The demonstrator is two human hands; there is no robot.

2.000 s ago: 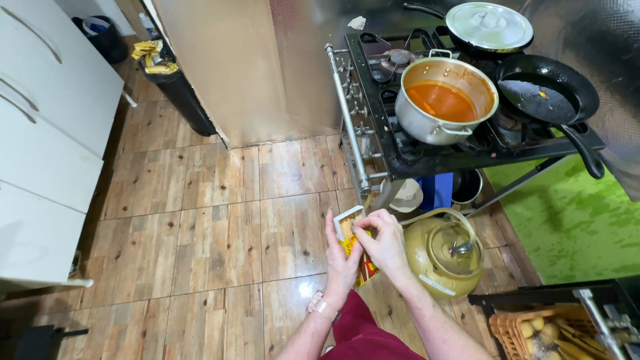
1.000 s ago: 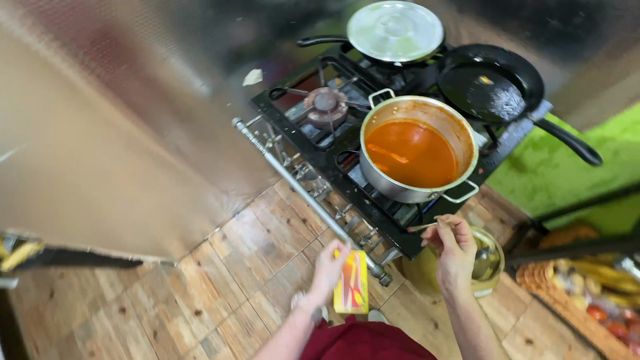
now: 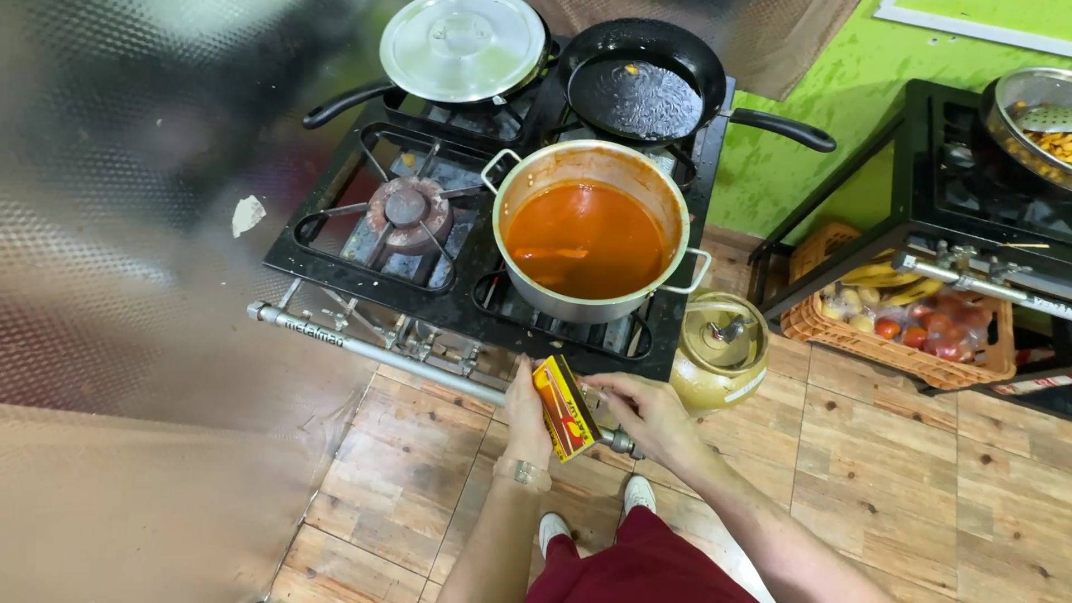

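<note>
My left hand grips a yellow and red matchbox near the stove's front rail. The fingertips of my right hand are pinched at the box's right side; a match between them is too blurred to make out. Beyond both hands, a two-handled aluminium pot of orange-red liquid rests on the front right burner of the gas stove. The front left burner is bare.
Behind the pot are a black frying pan with liquid and a metal lid over a long-handled pan. A yellowish lidded pot stands right of the stove. Farther right, an orange crate of produce sits beneath a second stove.
My right hand, apart from the box one second ago and holding a thin stick, is now at the matchbox's side. The view has swung right, bringing the second stove in.
</note>
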